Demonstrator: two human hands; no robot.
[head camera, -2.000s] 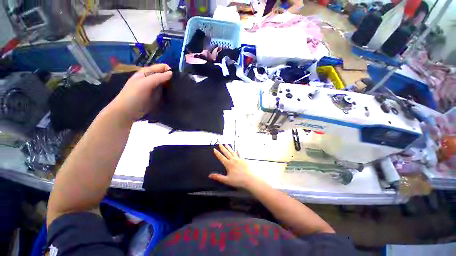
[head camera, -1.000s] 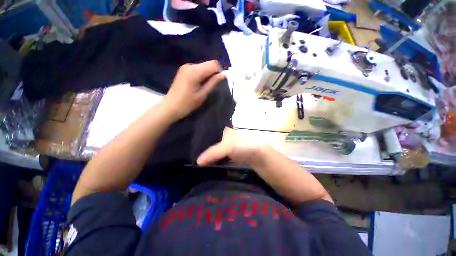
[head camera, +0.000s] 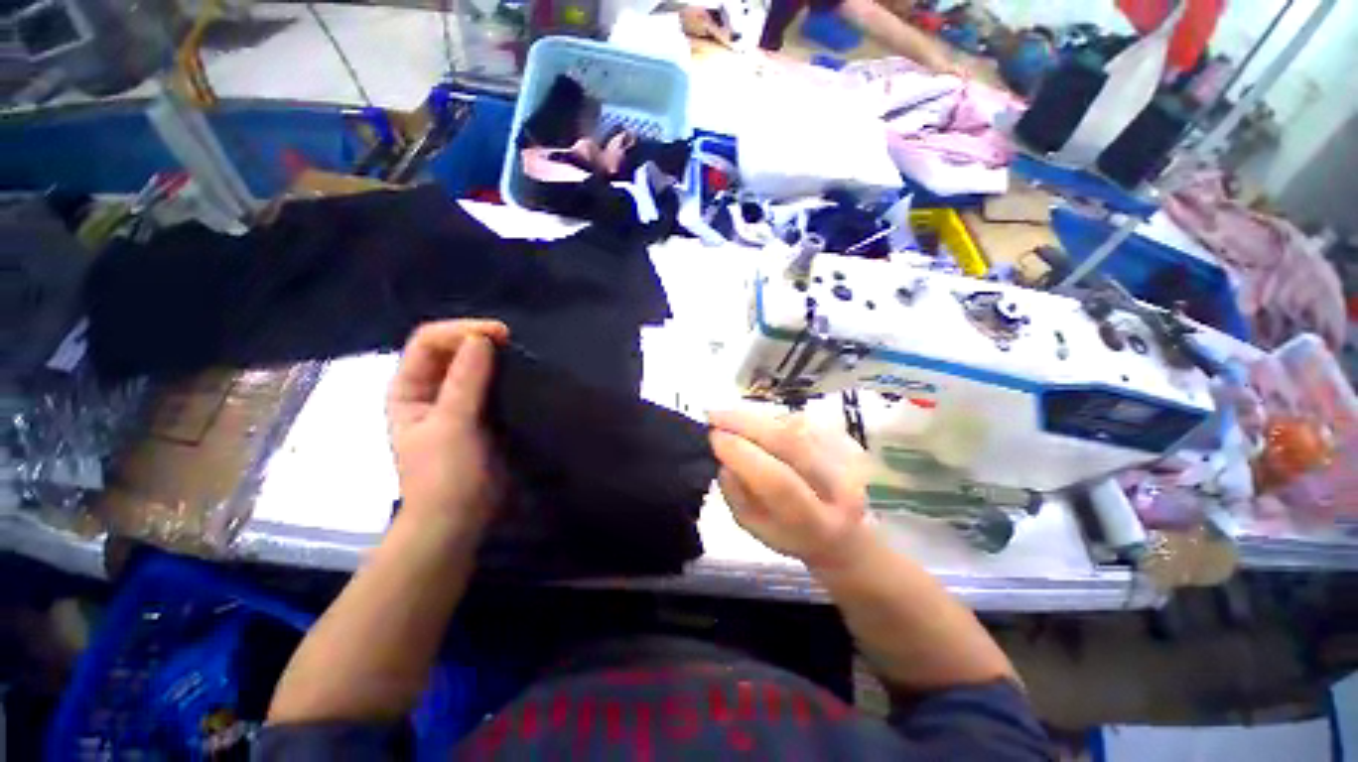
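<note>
A black fabric panel (head camera: 596, 469) is stretched between my hands above the front of the white table. My left hand (head camera: 447, 410) pinches its upper left corner between thumb and fingers. My right hand (head camera: 782, 476) pinches its right corner. The panel's lower part hangs near the table's front edge. A black cut-piece pile (head camera: 313, 276) lies behind and to the left, reaching behind the panel. The white sewing machine (head camera: 953, 350) with a blue stripe is right of my hands; my right hand partly hides its bed.
A light blue basket (head camera: 670, 93) with black and pink scraps is behind the pile. A grey-green strip (head camera: 946, 514) lies under the machine arm. Plastic-wrapped cardboard (head camera: 194, 447) covers the table's left end. A blue crate (head camera: 127, 655) is below the edge. Another person's arm (head camera: 901, 33) shows at the back.
My left hand has moved left and my right hand has risen to the right. The panel, earlier bunched near the table's front, is now lifted and spread between both hands.
</note>
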